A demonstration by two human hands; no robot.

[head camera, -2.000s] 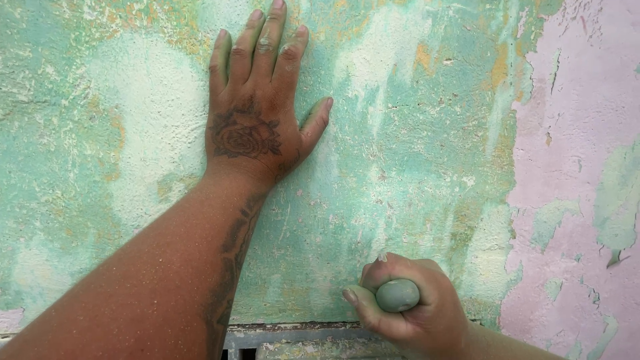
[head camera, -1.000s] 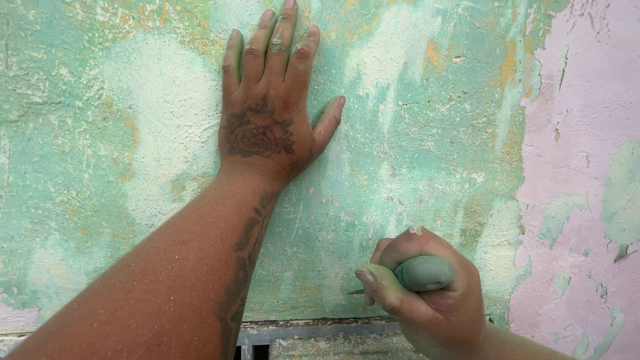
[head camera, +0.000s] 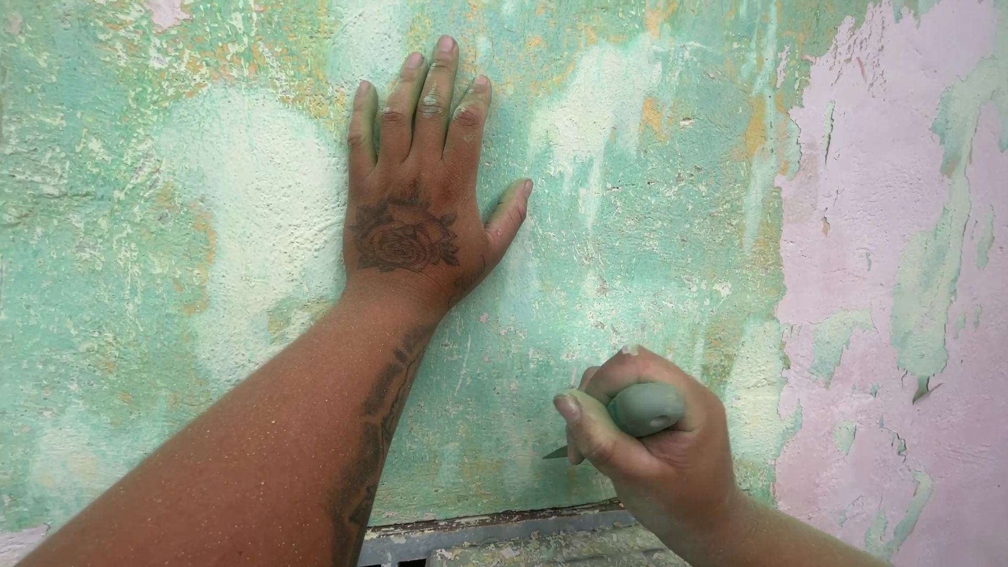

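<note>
My left hand (head camera: 417, 189) lies with its palm against a wall (head camera: 630, 260) of worn green paint, fingers spread upward and holding nothing. Lower right, my right hand (head camera: 654, 433) is closed around the rounded, dusty green handle of a hand tool (head camera: 647, 408). A thin pointed part of its blade (head camera: 556, 453) shows to the left of my fingers, close to the wall; the rest is hidden by my hand. Whether the blade touches the wall I cannot tell. Pale dust covers the fingers.
Peeling pink paint (head camera: 850, 260) covers the wall's right side, with a loose curled flake (head camera: 923, 387). Along the bottom runs a grey metal edge (head camera: 488, 535) with dark gaps, beside a rough, paint-flecked surface (head camera: 567, 549).
My right hand has turned on the tool, so that its thin blade now shows left of the fingers, where two seconds ago only the handle end showed. My left hand stays flat on the wall.
</note>
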